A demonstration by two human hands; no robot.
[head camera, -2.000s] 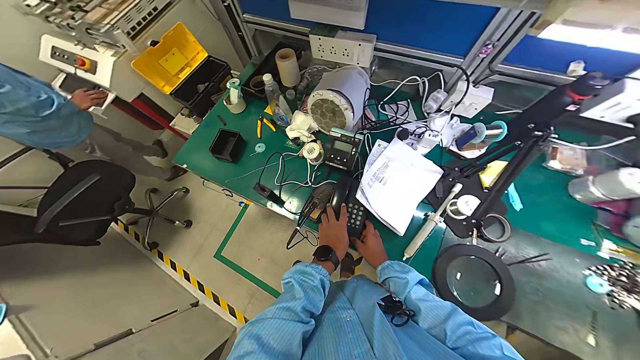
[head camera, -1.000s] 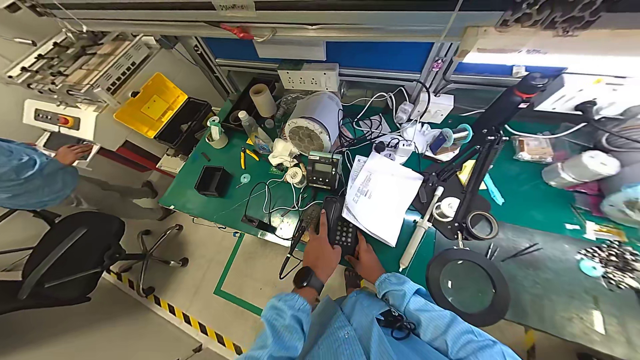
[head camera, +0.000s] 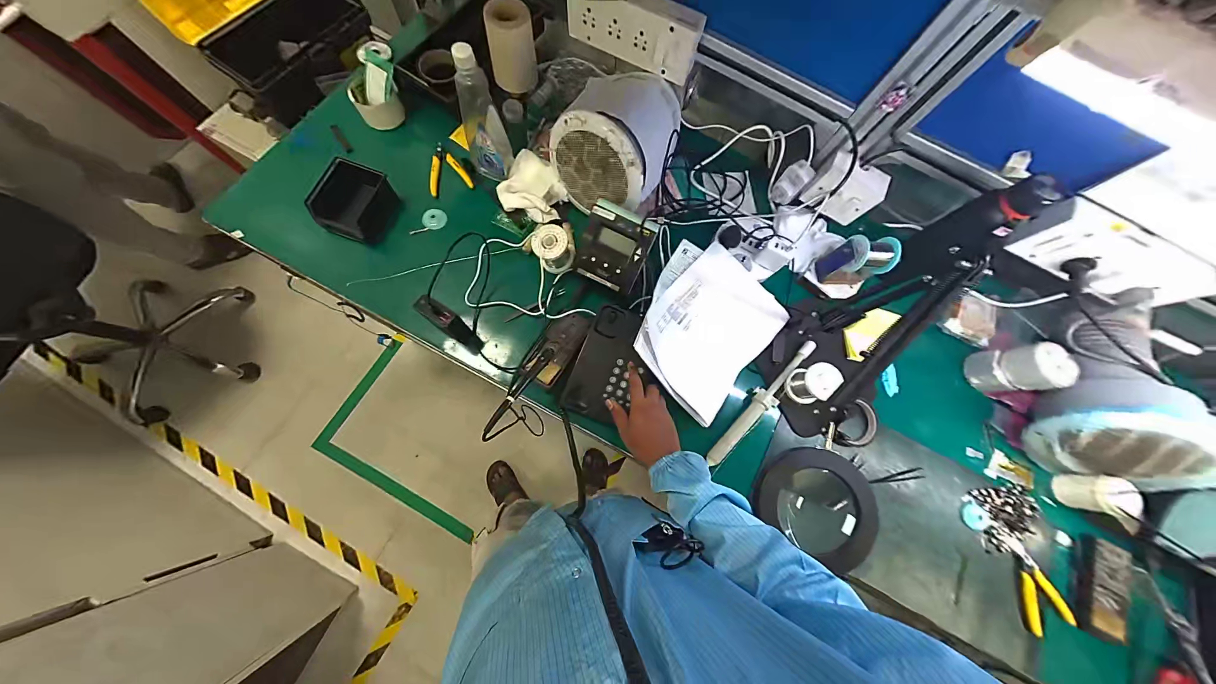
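Note:
A black desk telephone with a keypad sits at the front edge of the green bench. My right hand rests at its lower right, fingers apart, with fingertips on or just over the keys. A black cord runs from beside the telephone down over my blue coat and out of the frame. My left hand is out of view. White printed papers lie just right of the telephone, and a device with a small display stands behind it.
A soldering iron lies left of the telephone among cables. A solder spool, black bin and fume-extractor duct stand farther back. To the right are a desoldering pump and round magnifier. A person's legs show at left.
My left hand, earlier on the telephone's left side, has left the view. The black cord now stretches across my coat. My right hand has moved onto the keypad area.

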